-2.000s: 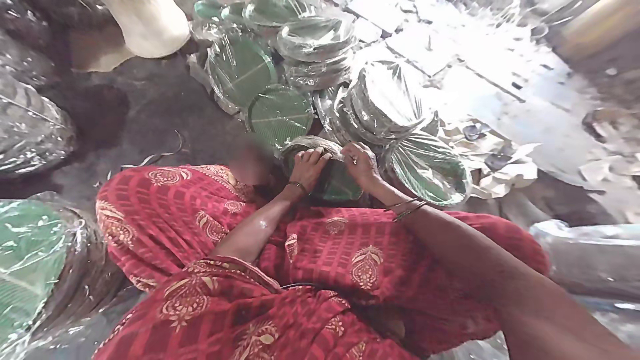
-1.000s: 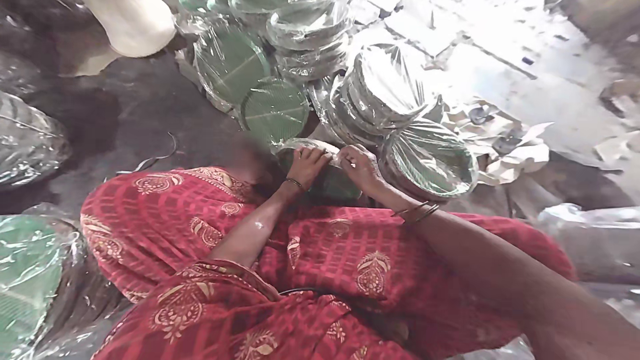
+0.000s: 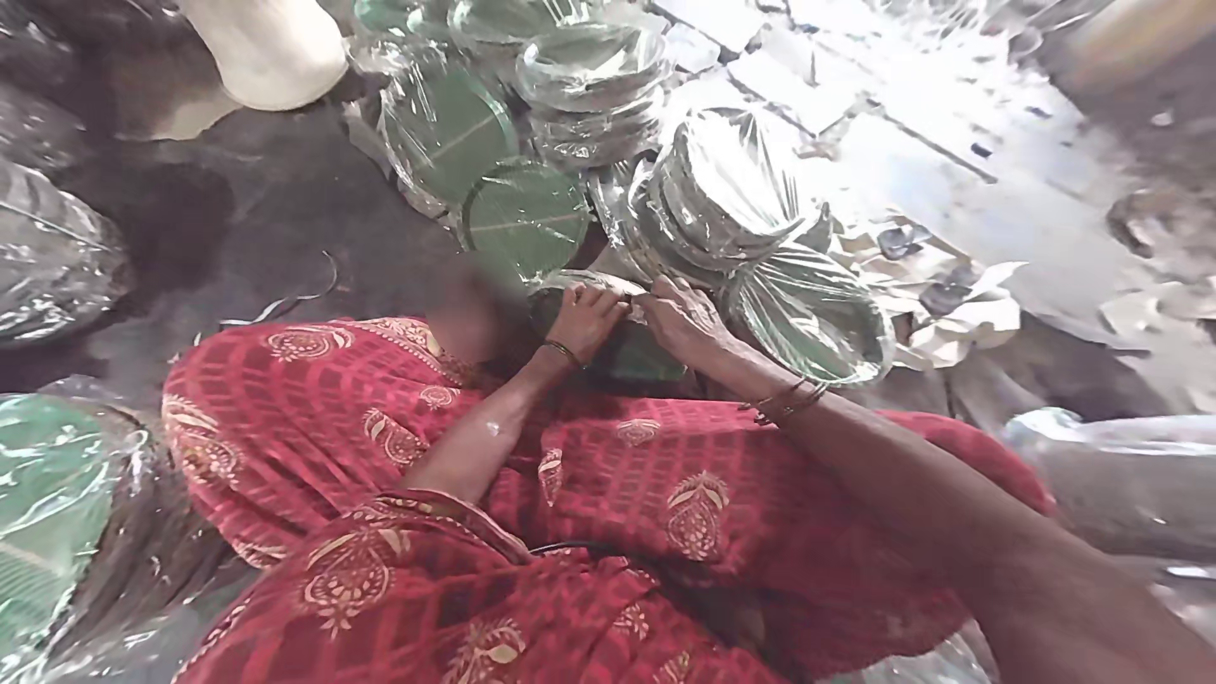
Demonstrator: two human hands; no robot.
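My left hand has its fingers bent over the far rim of a round green item with clear plastic film along its edge. My right hand pinches at the same rim, just to the right, its fingertips close to the left ones. The item's near side lies by the red patterned cloth over my lap. Touching distance beyond it is a round green disc in clear film. Right of my right hand leans another film-wrapped green round piece. Fingers hide part of the rim.
Stacks of film-wrapped round pieces stand ahead, more to the right. Torn paper lies at the right. A large wrapped green bundle is at the left, a pale rounded object at the far left, a plastic-covered bundle at the right.
Both hands stay at the rim of the round item, with only small shifts of the fingers. The view has shifted slightly.
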